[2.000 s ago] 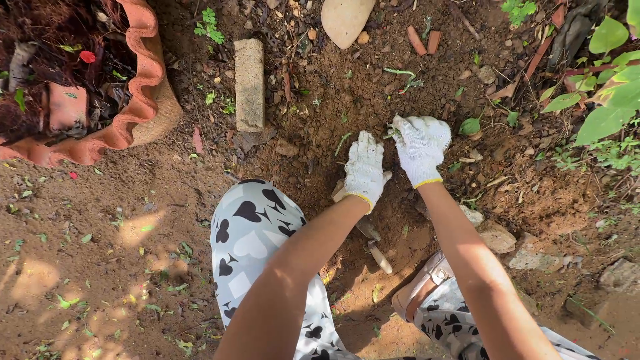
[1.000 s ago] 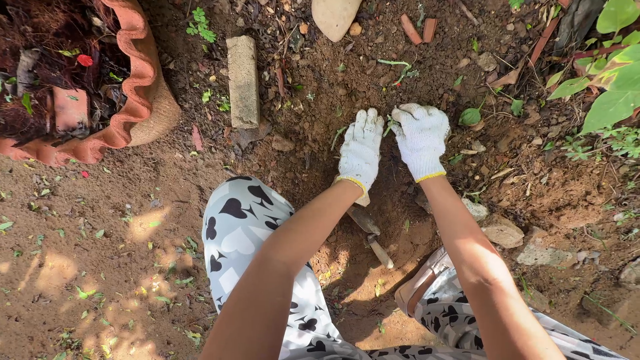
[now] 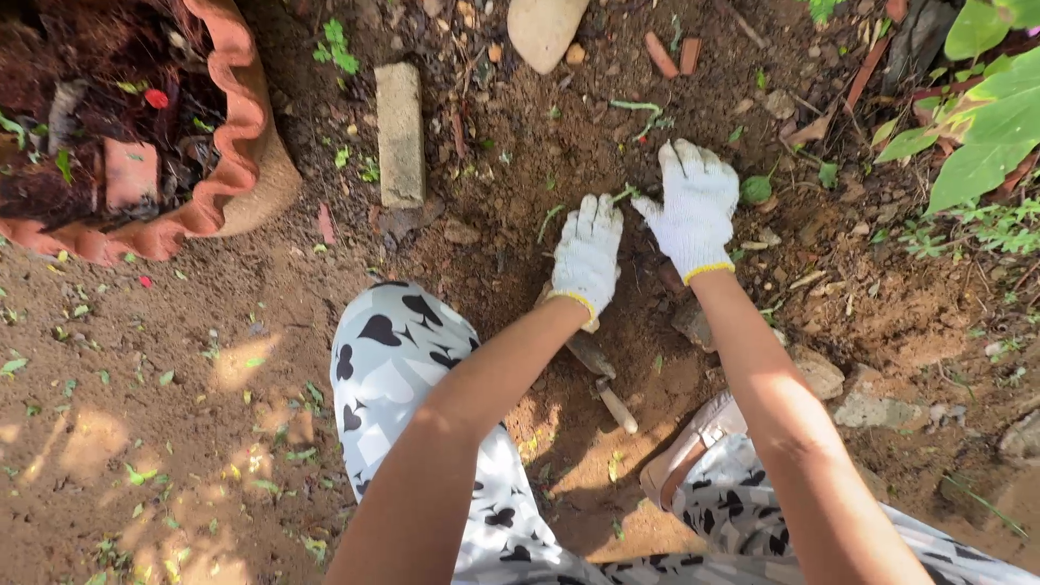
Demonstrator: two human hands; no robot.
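Both hands wear white knit gloves with yellow cuffs and rest palm down at the brown soil. My left hand (image 3: 588,252) lies flat with its fingers close together, and no held thing shows. Just right of it and a bit higher, my right hand (image 3: 695,201) has its thumb spread toward the left hand. A small green stem (image 3: 625,193) lies between the fingertips of the two hands. Below my left hand a hand trowel (image 3: 615,405) with a wooden handle lies on the ground, its blade partly hidden. What is under the palms is hidden.
A terracotta pot with a wavy rim (image 3: 237,122) stands at upper left. Near it lies a rectangular block (image 3: 400,136). A smooth pale stone (image 3: 546,31) is at the top, rough stones (image 3: 877,402) at right, and a leafy plant (image 3: 987,134) at upper right.
My right hand has moved up, away from my left hand, and its thumb now stands apart. The left hand remains low on the soil.
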